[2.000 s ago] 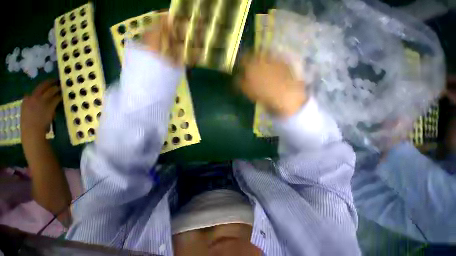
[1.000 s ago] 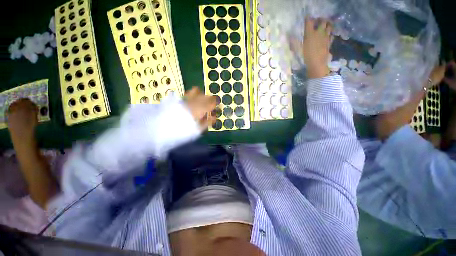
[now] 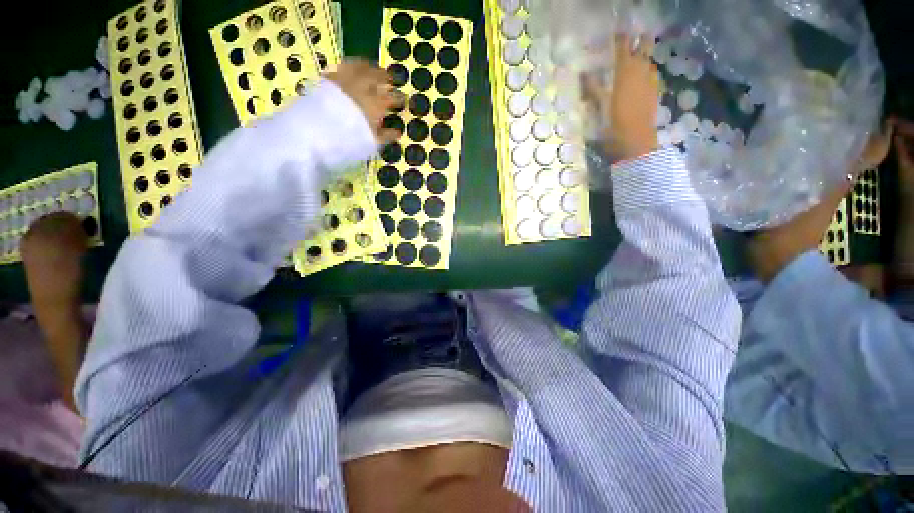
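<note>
A yellow die-cut sheet [image 3: 417,180] with three columns of black circles lies in front of me, all its visible circles uncovered. My left hand [image 3: 369,95] is at its upper left edge, fingers over the border; whether it grips the sheet cannot be told. My right hand [image 3: 633,100] reaches into the clear plastic bag [image 3: 782,190] at right, among loose pale discs [image 3: 707,130]; its fingertips are blurred behind the plastic. A filled sheet [image 3: 541,180] with pale discs lies between the black-circle sheet and the bag, partly under the bag.
Fanned yellow sheets [image 3: 271,70] lie partly under my left forearm, and another stack [image 3: 155,110] lies further left. A white disc pile [image 3: 65,97] is at far left. A neighbour's hand [image 3: 55,250] is on a sheet [image 3: 50,195] there. Another person's blue sleeve [image 3: 822,341] is at right.
The black-circle sheet was laid down flat and has since shifted slightly left. My left hand moved from its lower part up to its upper left edge. My right hand has gone into the bag.
</note>
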